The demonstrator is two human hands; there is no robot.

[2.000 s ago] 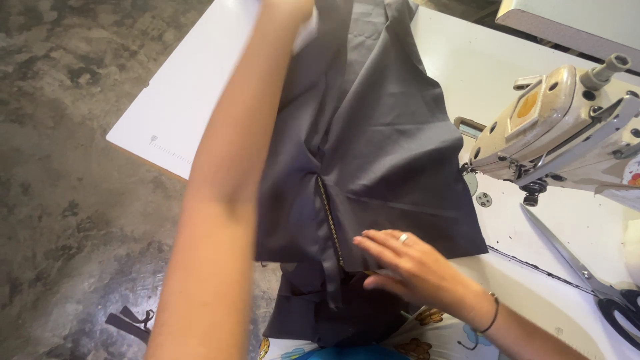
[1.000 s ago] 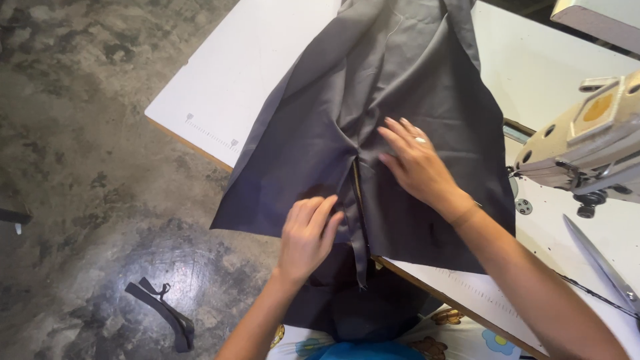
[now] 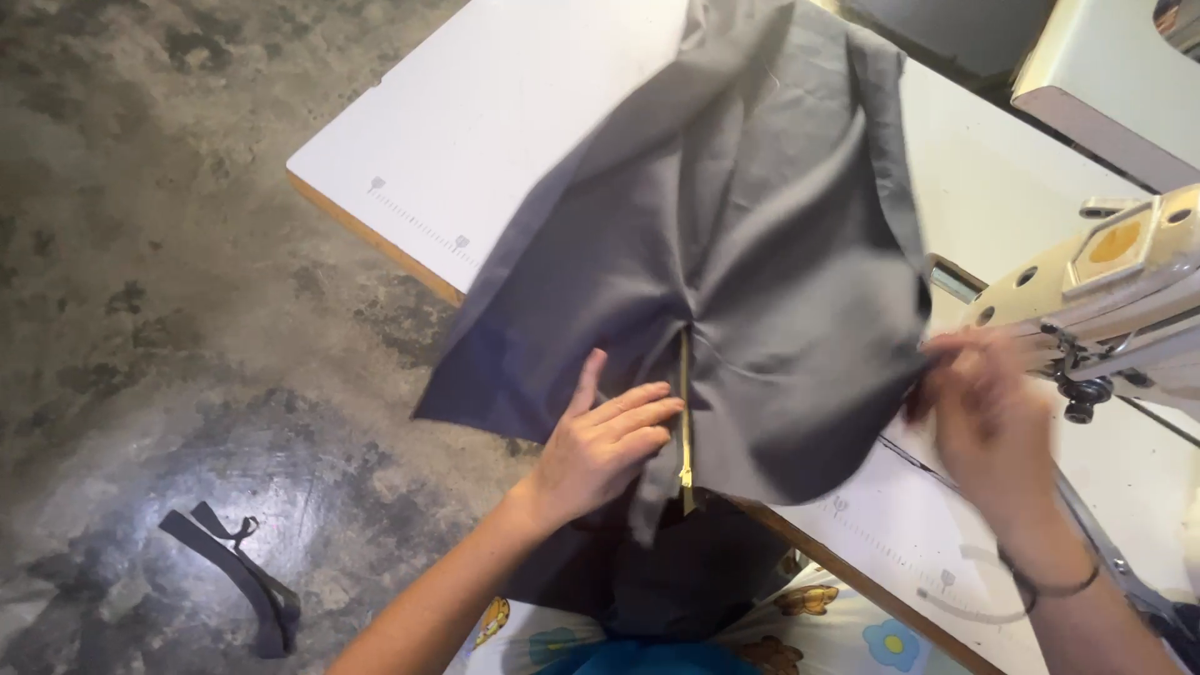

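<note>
A grey fabric garment piece (image 3: pixel 787 234) lies across the white sewing table, its lower part hanging over the front edge toward the lap. A gold-toned metal zipper (image 3: pixel 685 403) runs down its middle, with the slider near the lower end. My left hand (image 3: pixel 609 445) rests flat on the cloth just left of the zipper, fingers apart. My right hand (image 3: pixel 984 412), blurred by motion, pinches the right edge of the cloth and lifts it beside the sewing machine. Dark fabric (image 3: pixel 675 572) lies over the lap below.
An industrial sewing machine head (image 3: pixel 1116 272) stands at the right. The white tabletop (image 3: pixel 441 141) has a wooden edge and printed ruler marks. Scissors (image 3: pixel 1097 534) lie partly hidden behind my right forearm. Dark fabric scraps (image 3: pixel 244 581) are on the concrete floor at the lower left.
My right hand has moved from the cloth right of the zipper to the garment's right edge and taken hold of it. My left hand, earlier far up the cloth, is now beside the zipper.
</note>
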